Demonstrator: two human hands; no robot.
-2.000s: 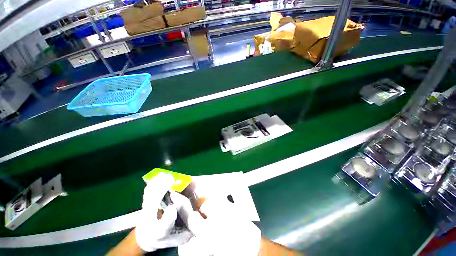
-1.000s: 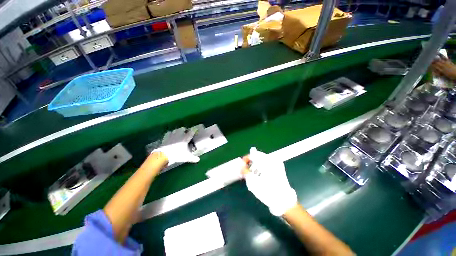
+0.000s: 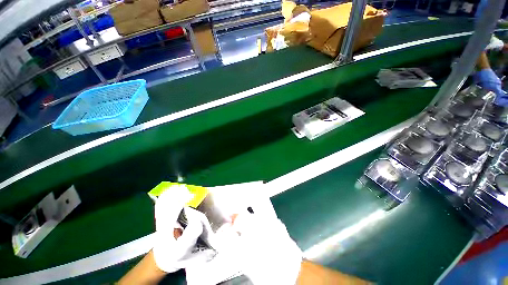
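Observation:
A printed box point(image 3: 214, 209) with a bright yellow-green end and a white flap with a small dark hole is held low in the centre, over the belt's near rail. My left hand point(image 3: 177, 234), in a white glove, grips its left end, the thumb and fingers bent around a dark part. My right hand point(image 3: 259, 253), also white-gloved, lies against the box's near right side with its fingers at the opening. Glare blends glove and white card, so its grip and any leaflet in it are unclear.
Part-packed boxes lie on the green belt at left point(image 3: 34, 227), right of centre point(image 3: 323, 119) and far right point(image 3: 404, 78). Clear trays point(image 3: 419, 143) fill the right ledge, near another person's blue-gloved hand point(image 3: 489, 80). A blue basket point(image 3: 106, 106) and brown carton point(image 3: 340, 28) stand beyond.
My hands have come together around a box; a second ago my left was on a box on the belt and my right held a white sheet. The belt's boxes have moved left.

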